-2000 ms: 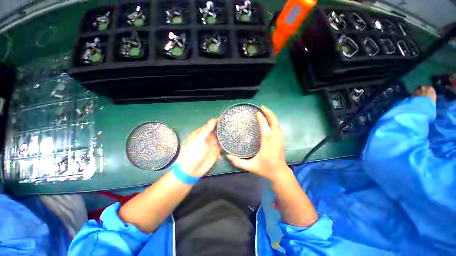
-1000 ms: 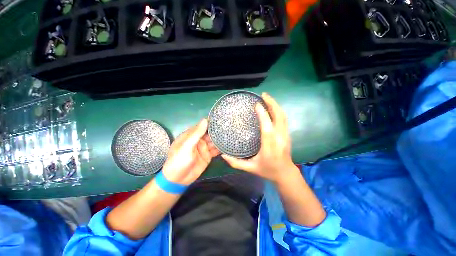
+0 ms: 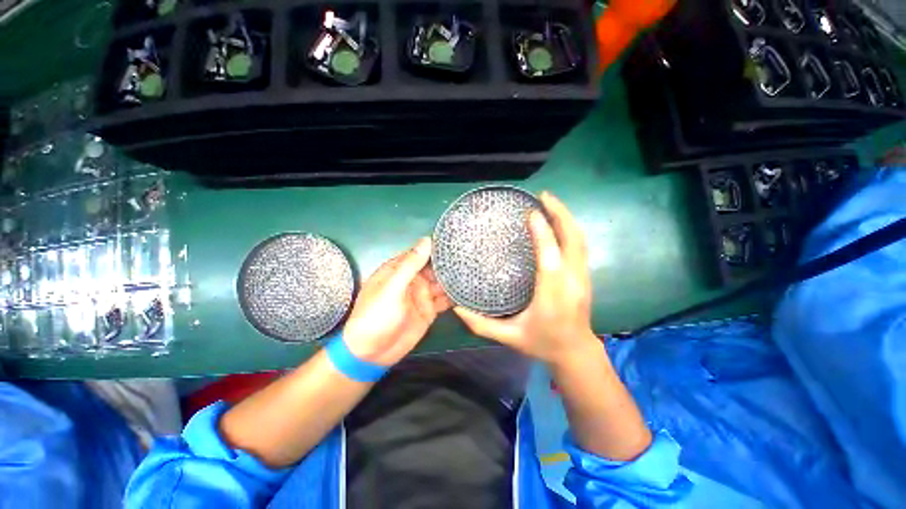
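A round grey dish [image 3: 487, 249] with a dimpled, speckled silver face and dark rim is held just above the bench front. My right hand [image 3: 561, 288] grips it from the right, its fingers over the right rim and thumb at the lower edge. My left hand [image 3: 395, 306], with a blue band at the wrist, is at the dish's left edge; its fingertips are partly hidden under or behind the rim, so its grip is unclear. A second, similar dish [image 3: 296, 286] lies flat on the green bench, left of my left hand.
A thick black foam tray stack [image 3: 348, 134] with small assemblies stands behind the dishes. More black trays [image 3: 685, 119] stand at the right. A clear blister tray [image 3: 84, 298] lies at the left. An orange object [image 3: 629, 28] shows at the top. A neighbour's blue sleeve [image 3: 849, 288] is at the right.
The view has shifted and moved closer to the bench since the earliest frame. Both hands and the held dish keep nearly the same pose; the other dish stays on the bench.
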